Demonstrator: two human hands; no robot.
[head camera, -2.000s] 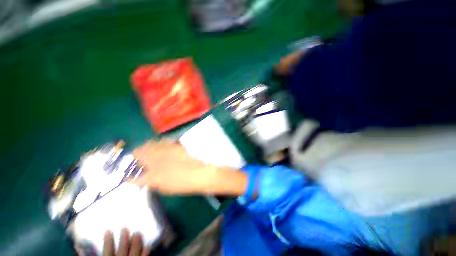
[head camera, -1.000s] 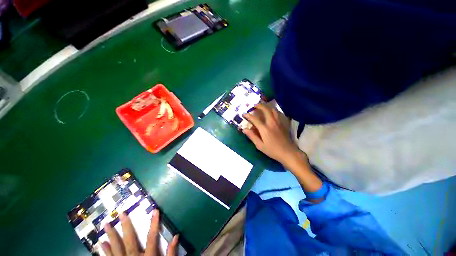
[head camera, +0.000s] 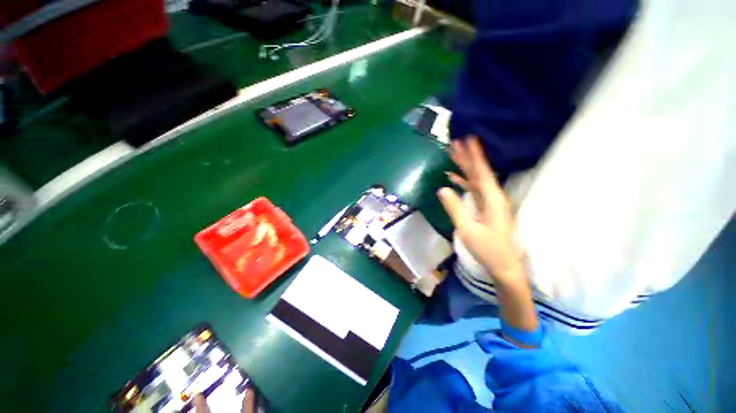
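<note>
A half-assembled tablet (head camera: 181, 375) lies at the bottom left, cut off by the picture's edge. Fingers of my left hand (head camera: 226, 402) rest on its lower part; the rest of that hand is out of the picture. My right hand (head camera: 484, 218) is raised at the right with fingers spread, empty, in front of a person's light clothing. A second open tablet (head camera: 383, 218) lies on the green mat left of my right hand, not touched by it. A white sheet with a black band (head camera: 339, 310) lies between the two tablets.
A red tray (head camera: 254, 246) with tan strips stands on the green mat (head camera: 121, 306). A thin white tool (head camera: 329, 226) lies beside the second tablet. Another open tablet (head camera: 307, 115) lies further back. A person in dark and white clothing (head camera: 613, 202) is close at the right.
My right hand has come off the second tablet and risen, uncovering its battery. The view has shifted, so bench items sit lower and less of my left hand shows.
</note>
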